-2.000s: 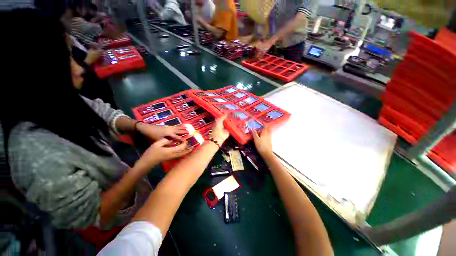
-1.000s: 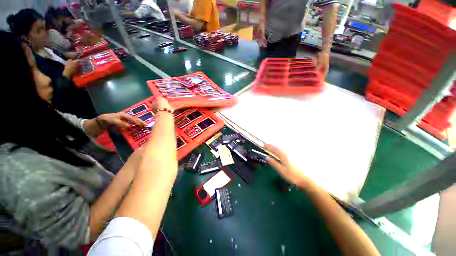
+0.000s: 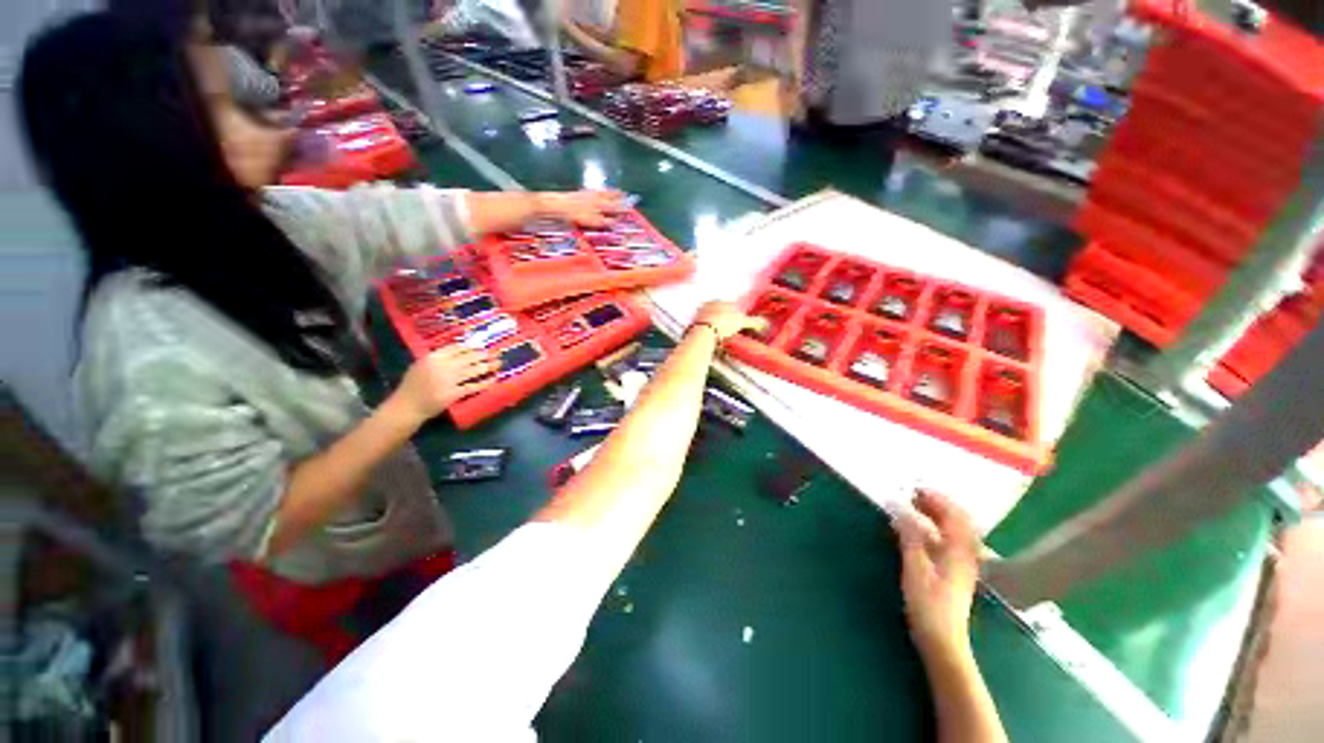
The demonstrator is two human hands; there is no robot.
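Note:
A red phone tray (image 3: 897,395) lies on the white board, its pockets holding items with dark areas and pale patches, probably phone backs. My left hand (image 3: 722,321) is at the tray's left corner, fingers over its rim, gripping it. My right hand (image 3: 941,559) is below the tray at the board's near edge, fingers loosely bent and apart, with nothing visible in it. Loose batteries (image 3: 595,418) lie on the green bench, partly hidden behind my left forearm.
A person in grey on the left has one hand (image 3: 443,380) on a lower phone tray (image 3: 501,392) and the other on an upper tray (image 3: 545,279) overlapping it. Red trays (image 3: 1183,189) are stacked at right. A grey post crosses the lower right.
A tray now rests on the white board. My left hand has moved right from the upper phone tray to this one. My right hand has moved right and nearer. The neighbour's hand has reached onto the upper tray.

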